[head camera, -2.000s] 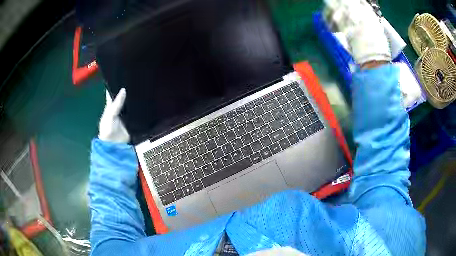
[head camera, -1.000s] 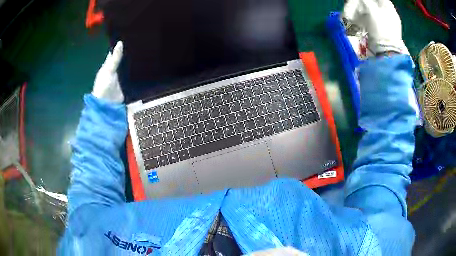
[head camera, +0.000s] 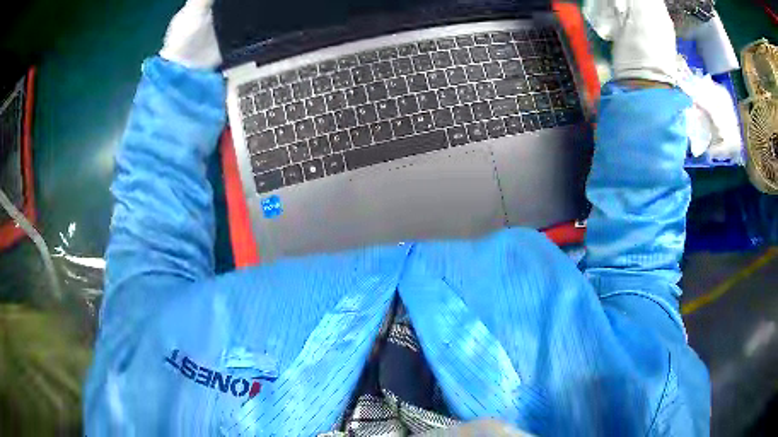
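Observation:
The open laptop (head camera: 401, 201) lies in front of me, keyboard (head camera: 401, 102) toward me, on the red carrier (head camera: 240, 209). Its black screen (head camera: 367, 19) is cut off by the top edge. My gloved left hand (head camera: 194, 36) is at the left side of the screen near the hinge; its fingertips are cut off, and I cannot tell whether it grips. My gloved right hand (head camera: 640, 38) is beyond the laptop's right rear corner, near the top edge. Its fingers are blurred; I cannot tell whether it holds a white wipe.
A blue parts bin (head camera: 725, 90) with white wipes (head camera: 712, 115) stands beyond my right forearm. A beige fan (head camera: 763, 115) is at the far right. Another red-edged carrier (head camera: 31, 145) and shiny clear plastic (head camera: 81, 256) lie at the left.
The view has shifted, so the laptop sits higher and larger and less screen shows. My right hand has moved left from over the blue bin toward the laptop's corner. My left hand stays beside the screen.

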